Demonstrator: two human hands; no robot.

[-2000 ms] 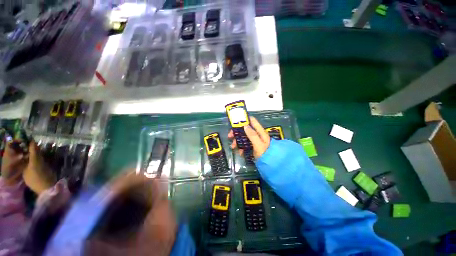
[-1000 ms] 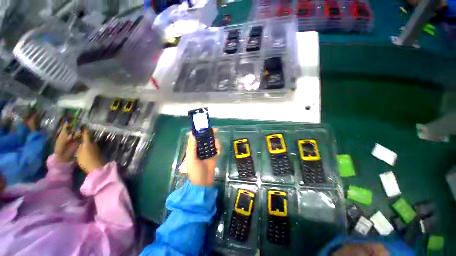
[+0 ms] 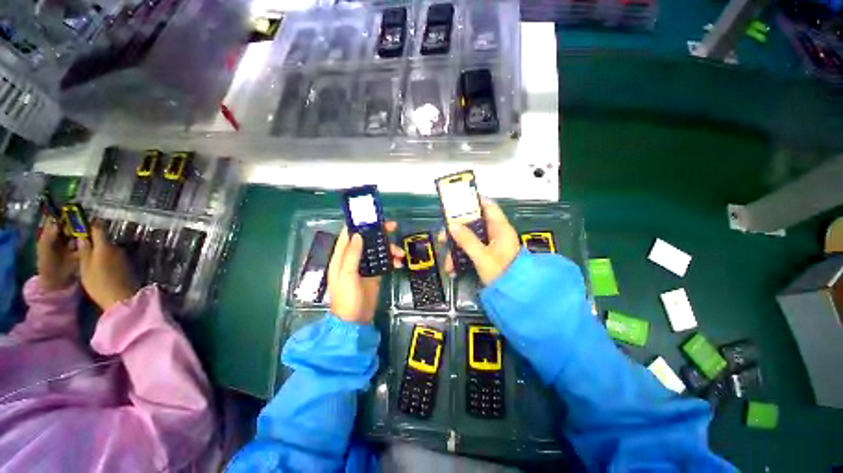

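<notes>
My left hand (image 3: 354,286) holds an all-dark keypad phone (image 3: 368,231) upright, its screen lit white. My right hand (image 3: 492,244) holds a yellow-framed phone (image 3: 458,200) beside it, its screen also lit; my fingers cover much of its keys. Both are above the clear blister tray (image 3: 444,445). In the tray, yellow-framed phones with dark screens lie at the upper middle (image 3: 424,272), lower left of centre (image 3: 421,371) and lower centre (image 3: 485,370). Another (image 3: 538,242) shows partly behind my right sleeve. A dark phone (image 3: 316,268) lies in the upper left pocket.
Upper blister trays (image 3: 397,102) with black phones rest on a white board (image 3: 541,120). Green batteries (image 3: 628,328), white batteries (image 3: 678,309) and dark pieces lie right, near a carton (image 3: 818,319). At left, a person in pink (image 3: 148,369) holds a phone by another tray (image 3: 208,236).
A second ago my left hand alone held up the dark phone; now my right hand also holds up a lit yellow-framed phone. The camera view has shifted.
</notes>
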